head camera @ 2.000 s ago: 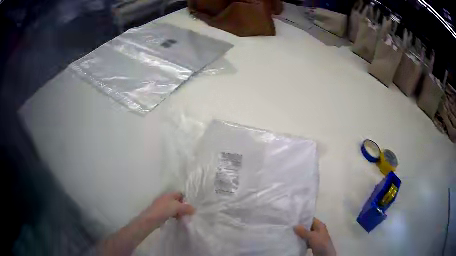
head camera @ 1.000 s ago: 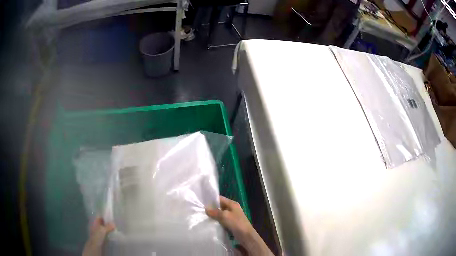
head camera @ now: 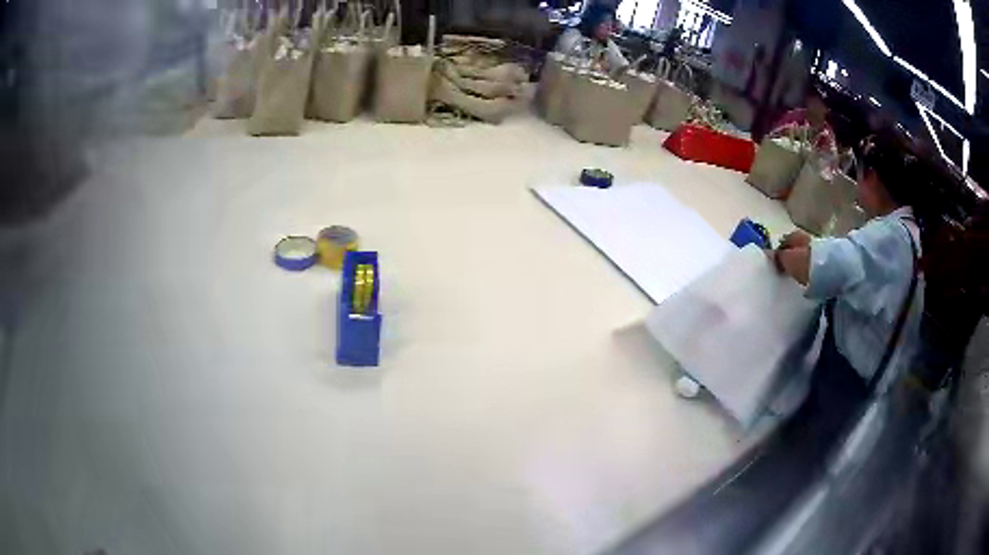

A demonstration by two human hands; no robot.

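Neither of my hands is in the picture. Nearest in front of me on the white table point(head camera: 456, 434) stands a blue tape dispenser point(head camera: 359, 314) with a yellow roll inside. Just behind it to the left lie a blue-edged tape roll point(head camera: 295, 254) and a yellow tape roll point(head camera: 336, 244). The packed bag and the green crate are out of view.
A coworker point(head camera: 868, 282) at the right bends wrapping paper point(head camera: 737, 325) over the table, beside a flat white sheet point(head camera: 640, 233) and a small dark roll point(head camera: 595, 178). Tote handbags point(head camera: 342, 81), flattened totes point(head camera: 477, 81) and a red tray point(head camera: 710, 146) line the far side.
The view has swung right, from the crate to the table and coworker. My hands, which held the packed bag over the crate, have left the picture along with the bag.
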